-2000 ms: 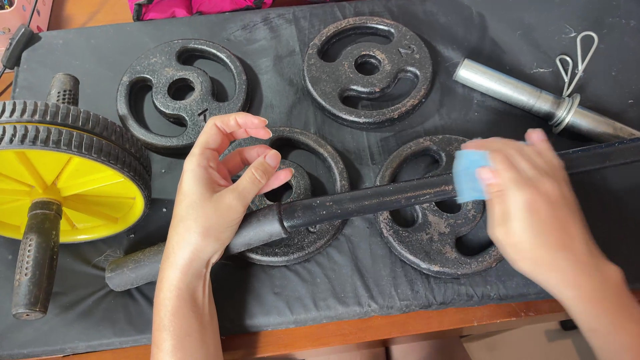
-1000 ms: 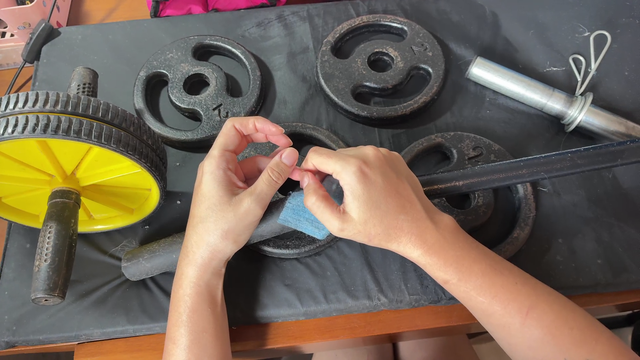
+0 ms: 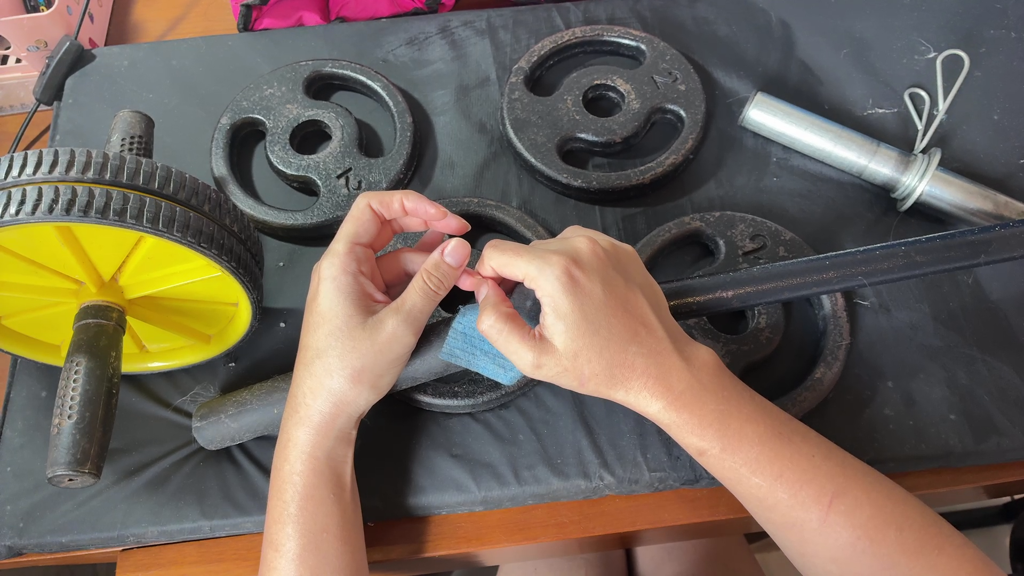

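My right hand (image 3: 592,312) holds a small blue cloth (image 3: 480,348) under its fingers, and its fingertips pinch at the tips of my left hand (image 3: 376,304). Whether something tiny sits between the fingertips cannot be made out. My left hand is half curled, with its thumb and index finger apart. Both hands are above a black metal bar (image 3: 848,276) with a dark foam grip (image 3: 244,412) at its left end. Beneath the bar lie two black iron weight plates, one (image 3: 472,396) mostly hidden by my hands and one (image 3: 832,344) to the right.
Two more iron weight plates, one left (image 3: 240,176) and one right (image 3: 524,136), lie behind. A yellow and black ab wheel (image 3: 184,304) stands at left. A chrome dumbbell bar (image 3: 832,140) with a spring clip (image 3: 944,96) lies back right. A black padded cover (image 3: 600,448) lies underneath.
My right hand, with the blue cloth, has moved left from the bar's right part to my left hand. In the last second the hands have stayed together.
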